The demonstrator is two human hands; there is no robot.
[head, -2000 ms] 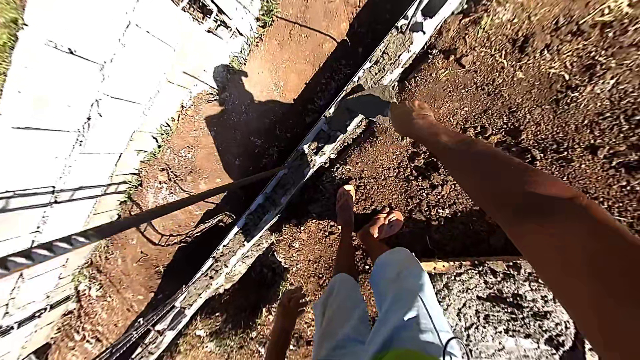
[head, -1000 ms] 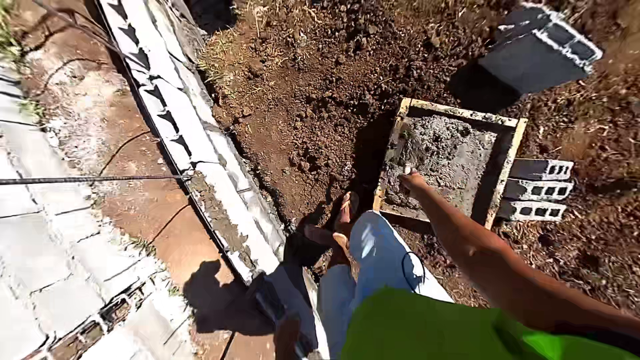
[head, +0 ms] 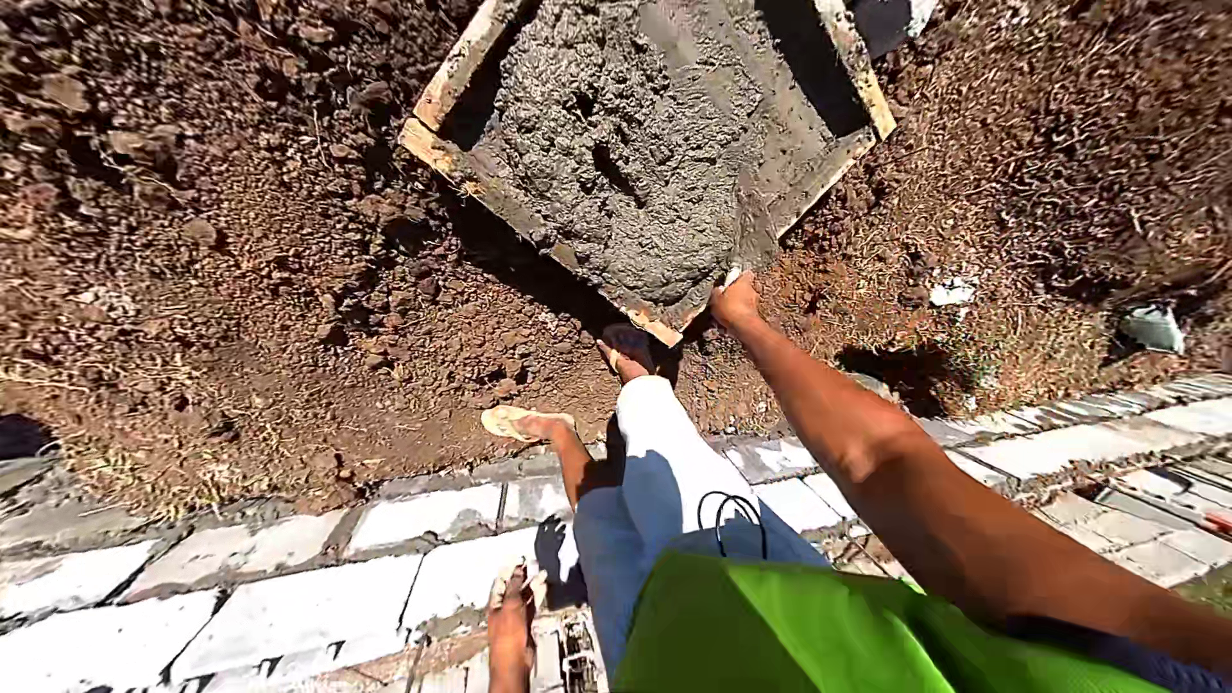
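Note:
Wet grey mortar [head: 630, 144] fills much of a wooden-sided mortar box [head: 505, 200] at the top centre. My right hand [head: 736, 300] is closed on the handle of a trowel [head: 756, 231], whose mortar-smeared blade lies along the box's near right side, by the mortar. Low in the view, my left hand [head: 512, 616] hangs beside my leg above the pale block wall, its fingers partly bent; whether it holds anything cannot be made out.
A concrete block wall [head: 298, 587] runs across the lower view, close behind my feet. Loose brown soil [head: 289, 318] and dry grass surround the box. Scraps of litter [head: 1153, 329] lie at the right. A dark block [head: 881, 21] shows at the top right.
Two seconds ago my right hand had the trowel at the top of the wall; one second ago it was at the mortar box, where it remains. The view has turned strongly.

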